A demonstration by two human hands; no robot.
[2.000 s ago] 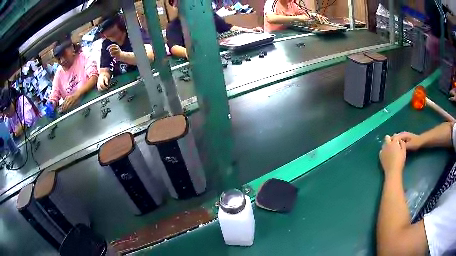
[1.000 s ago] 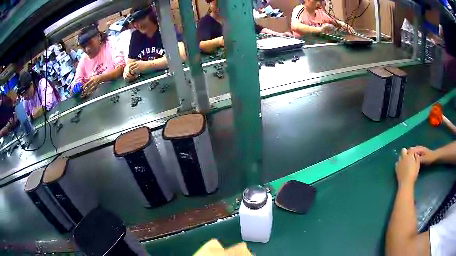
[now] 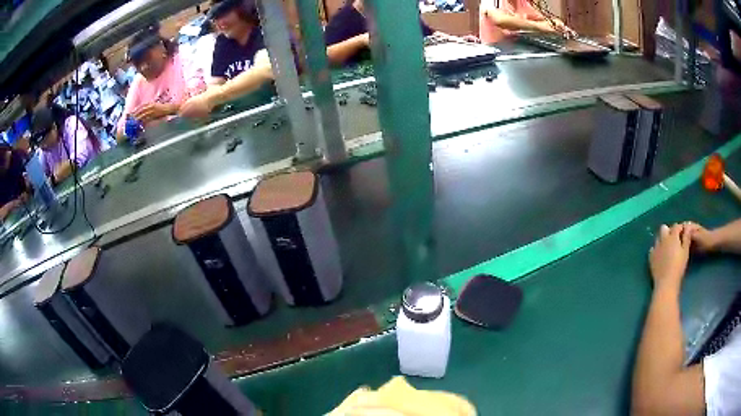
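Note:
A speaker with a plain black end [image 3: 166, 367] leans at the lower left, its lower part cut off by the bottom edge. A yellow wiping cloth [image 3: 406, 401] shows bunched at the bottom edge. Neither my left hand nor my right hand is visible, so I cannot tell what holds the cloth. A white solvent bottle [image 3: 423, 345] with a silver top stands upright on the green bench. A flat black pad [image 3: 488, 301] lies beside it.
Wood-topped speakers [image 3: 296, 244] stand in pairs on the dark belt [image 3: 504, 183], with another pair [image 3: 621, 138] farther right. A green post [image 3: 402, 130] rises ahead. A neighbour's forearms [image 3: 666, 325] rest at right near an orange mallet head [image 3: 713, 173]. Workers sit across the far line.
The view has swung left, shifting things rightward. The yellow cloth has entered at the bottom and shows more now. The black-ended speaker shows more. A far worker's arm has reached out over the line.

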